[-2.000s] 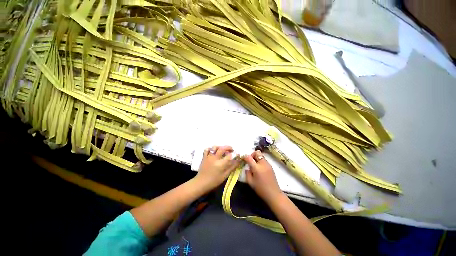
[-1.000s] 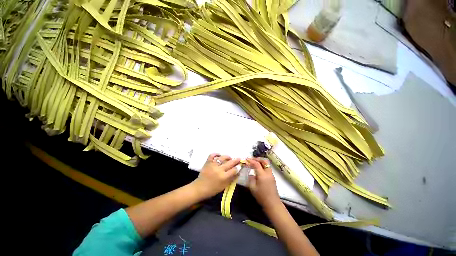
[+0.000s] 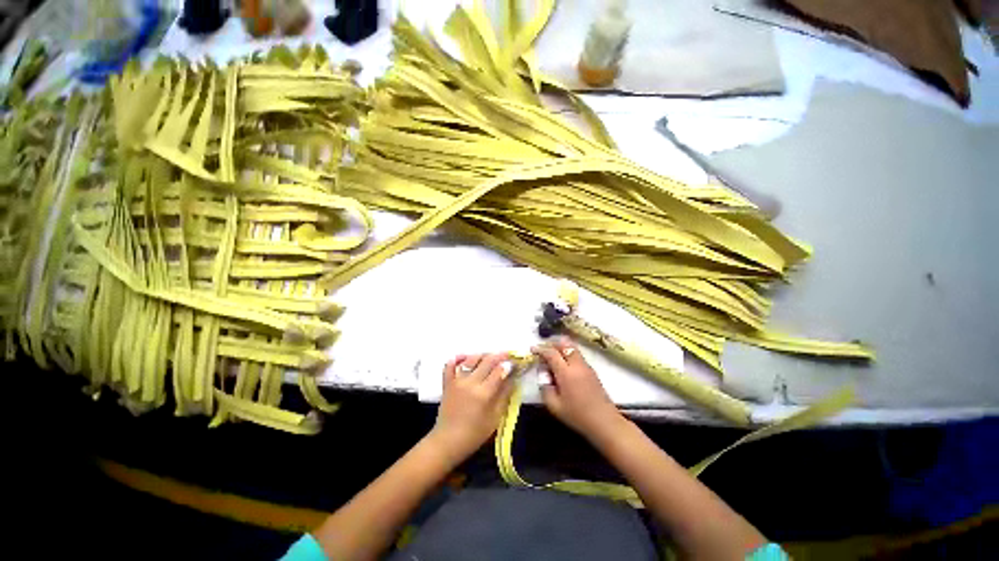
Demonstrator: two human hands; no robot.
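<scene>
A yellow strap (image 3: 507, 444) has its end pinched between the fingertips of my left hand (image 3: 473, 400) and my right hand (image 3: 574, 386), at the near edge of the table. The strap hangs down and curls across my lap, passes behind my right forearm and rises at the right. My fingers partly hide the held end. White shows at my fingertips; I cannot tell what it is. A thick pale-yellow stick brush (image 3: 657, 376) with a dark clotted head lies just right of my right hand, on a white board (image 3: 438, 318).
A crossed strap stack (image 3: 186, 274) overhangs the near edge at left. A loose strap pile (image 3: 581, 208) lies beyond the brush. A grey sheet (image 3: 887, 241) is at right, a small amber-bottomed bottle (image 3: 604, 46) beyond. Dark objects (image 3: 353, 18) and brown pieces (image 3: 909, 38) are at the far side.
The view has tilted up and shifted, showing more of the far side. Both hands remain at the strap end, with slightly changed fingers. The strap's hanging loop shows more than a second ago.
</scene>
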